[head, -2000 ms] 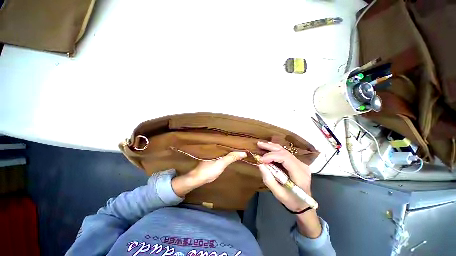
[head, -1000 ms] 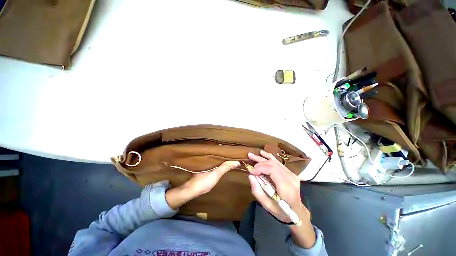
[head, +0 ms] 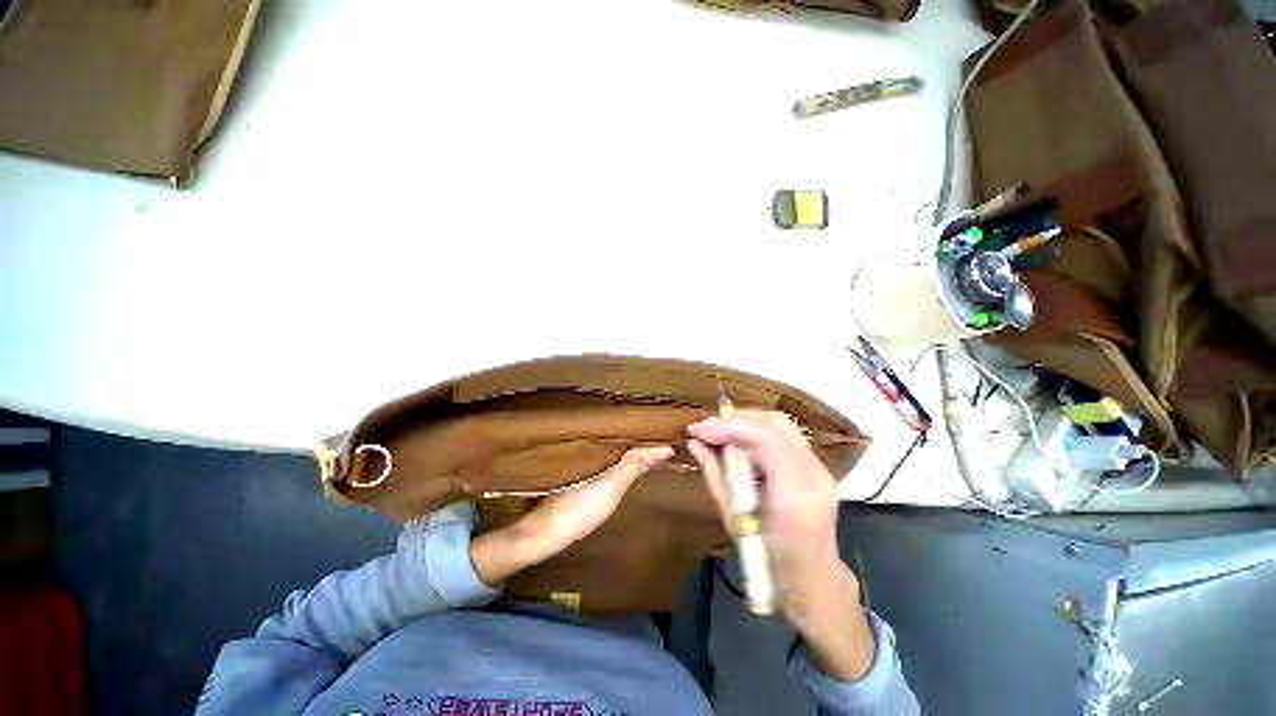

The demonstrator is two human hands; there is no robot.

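A brown handbag lies at the table's front edge and over my lap, its mouth open. A gold ring shows at its left end. My left hand holds the bag's near lining edge, with a pale strip or zip line running left from the fingers. My right hand holds a white-gold pen-like tool between thumb and fingers. Its thin tip points away from me over the bag's opening. Whether the tip touches the bag, I cannot tell.
A cream cup of tools stands at the right, with red-and-black snips beside it. Brown bags pile behind. A yellow-and-dark block and a slim mottled tool lie further back. Another brown bag lies far left.
The pen-like tool has swung more upright, its tip now pointing away from me. My right hand has turned and lifted its fingers off the lining edge. The view has shifted slightly from the first frame.
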